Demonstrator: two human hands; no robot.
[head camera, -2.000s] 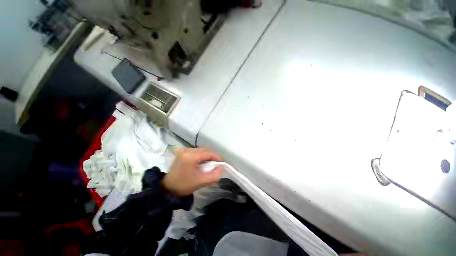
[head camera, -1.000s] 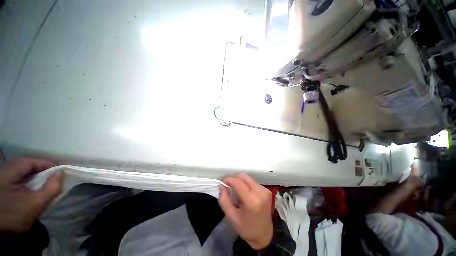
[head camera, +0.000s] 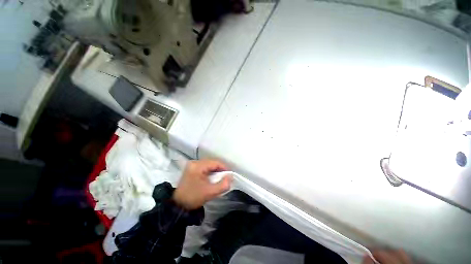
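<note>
A long white strip (head camera: 294, 214) runs along the table's front edge, stretched between my two hands above my lap. My left hand (head camera: 200, 184) pinches its left end between thumb and fingers. My right hand (head camera: 390, 257) is at the bottom edge of the picture, cut off and blurred, with the strip's other end at its fingers.
A white machine table (head camera: 289, 129) lies in front, with a bright machine plate (head camera: 434, 149) at right. Another machine (head camera: 150, 41) stands at upper left. A red basket (head camera: 98, 167) with heaped white cloth (head camera: 137, 167) is at left below the table edge. Grey cloth (head camera: 266, 256) lies on my lap.
The view swung right, showing the needle area and both hands with the strip, then back left. The strip stays stretched between my hands.
</note>
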